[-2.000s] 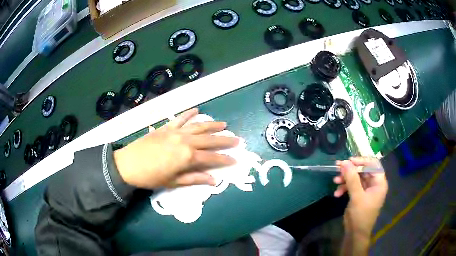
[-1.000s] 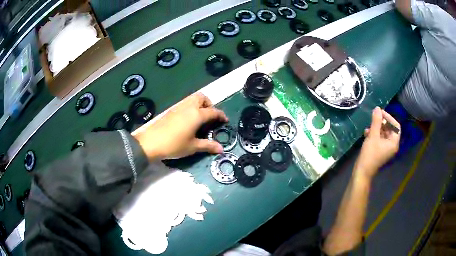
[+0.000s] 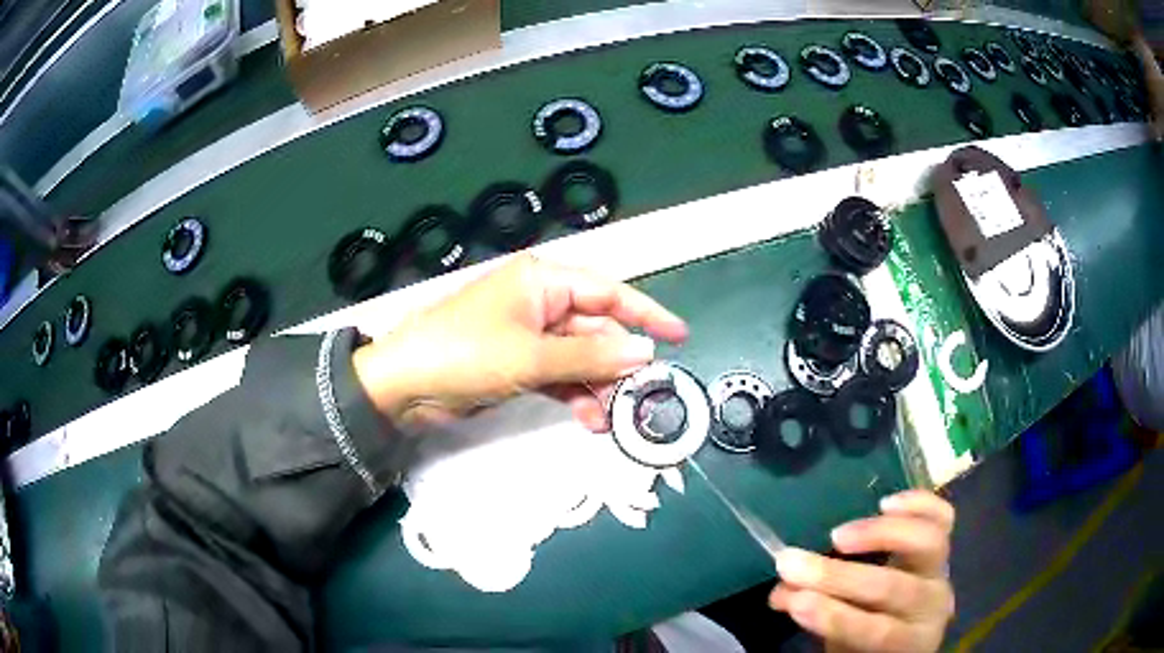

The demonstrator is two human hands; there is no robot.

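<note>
My left hand (image 3: 511,342) holds a round ring part (image 3: 660,416) by its left edge, with a white C-shaped piece on its face. My right hand (image 3: 874,574) grips thin tweezers (image 3: 734,508), whose tip is at the lower right edge of the ring part. A pile of white C-shaped gaskets (image 3: 492,491) lies below my left hand, partly hidden by it. A slotted disc (image 3: 739,411) lies just right of the held part. More black rings (image 3: 791,427) and stacked black parts (image 3: 830,315) are grouped to its right.
Rows of black rings (image 3: 508,213) and fitted rings (image 3: 566,125) lie on the green belt beyond the white strip. A cardboard box (image 3: 396,58) and clear plastic case (image 3: 179,58) stand behind. At right are an oval unit (image 3: 1008,249) and a green sheet (image 3: 938,370) with one loose gasket.
My left hand has lifted a ring part from the group and moved left over the pile. My right hand has come in from the right, bringing the tweezers to the part. The view has shifted.
</note>
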